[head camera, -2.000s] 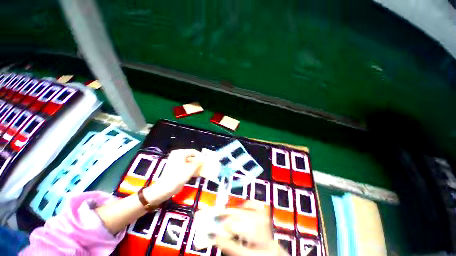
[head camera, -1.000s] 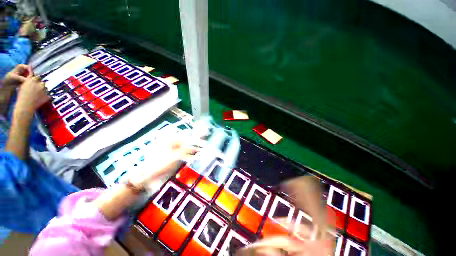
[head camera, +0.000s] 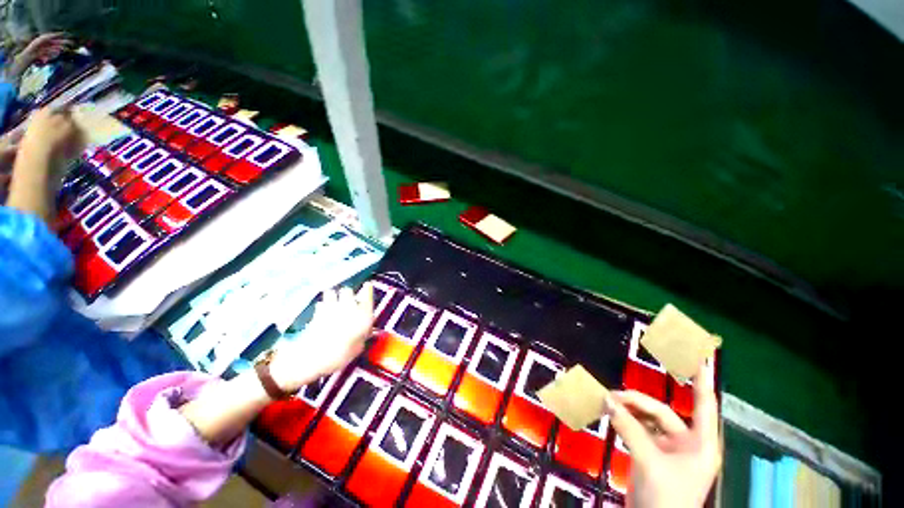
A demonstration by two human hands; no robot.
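The black blister tray [head camera: 506, 283] holds rows of red-orange housings [head camera: 480, 395] with white-outlined dark windows; its upper row is mostly empty pockets. My right hand [head camera: 669, 437] is over the tray's right part. One tan square pad [head camera: 575, 399] is at its thumb side and another tan pad [head camera: 676, 342] is at a raised fingertip. Whether they are pinched or stuck on is unclear. My left hand [head camera: 322, 342] is at the tray's left edge, beside the pale liner sheets [head camera: 263, 283], with nothing visible in it.
Two half-red, half-cream housings [head camera: 488, 224] lie on the green surface beyond the tray. A grey-white post [head camera: 347, 119] stands behind the liner sheets. A neighbouring tray [head camera: 183, 174] lies at left, with another person's hand [head camera: 45, 149] over it. A layered sheet stack [head camera: 793, 486] is at lower right.
The pale liner skeleton that my left hand carried is out of it; the hand is empty. My right hand has moved right and now shows two tan pads. The view has shifted slightly.
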